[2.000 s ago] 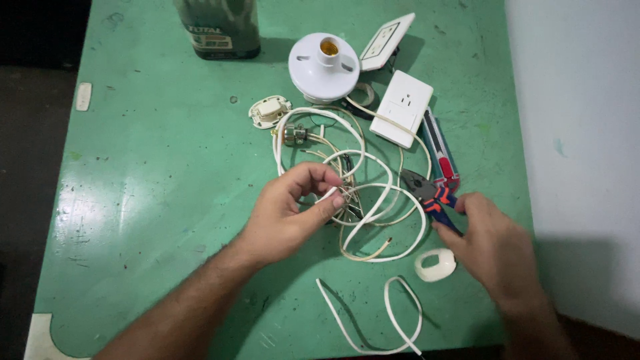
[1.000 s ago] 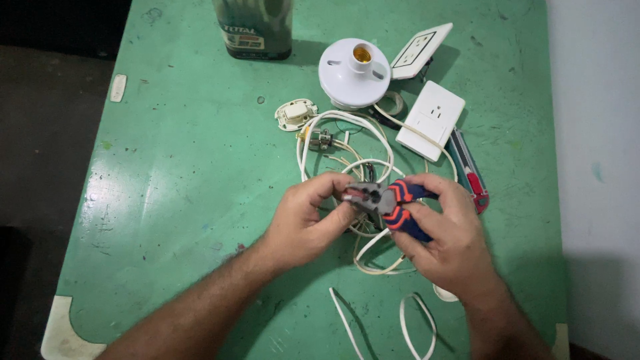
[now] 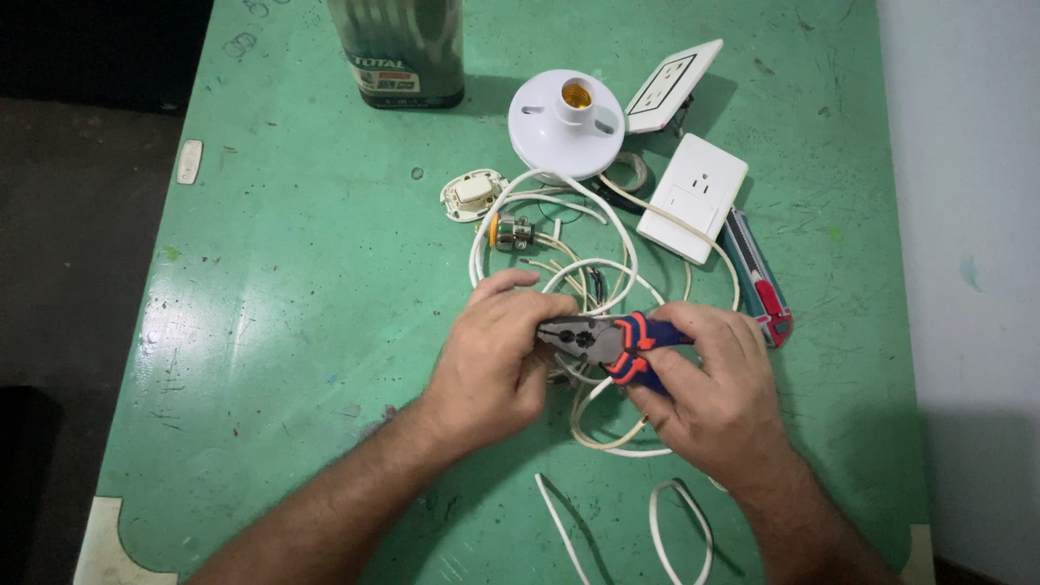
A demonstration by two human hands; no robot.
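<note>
My right hand (image 3: 711, 378) grips the blue and orange handles of combination pliers (image 3: 597, 340), whose jaws point left to the fingertips of my left hand (image 3: 500, 357). Those left fingers are closed at the jaw tips; what they pinch is hidden. Under and around both hands lies a tangle of white electrical cable (image 3: 638, 276). A metal plug with an orange ring (image 3: 512, 231) lies above my left hand, beside an opened cream switch (image 3: 474, 192). A white lamp holder (image 3: 544, 134) stands farther back.
A white outlet plate (image 3: 699, 195) and a tilted outlet plate (image 3: 670, 88) lie at the right, near a utility knife (image 3: 760, 280) and a tape roll (image 3: 630, 172). A green container (image 3: 402, 49) stands at the back. Loose white cable (image 3: 654, 520) lies at the front of the green table (image 3: 284, 325).
My right hand has brought the pliers from the right side of the tangle to my left fingers. From one second ago, the hands have stayed close together at the pliers.
</note>
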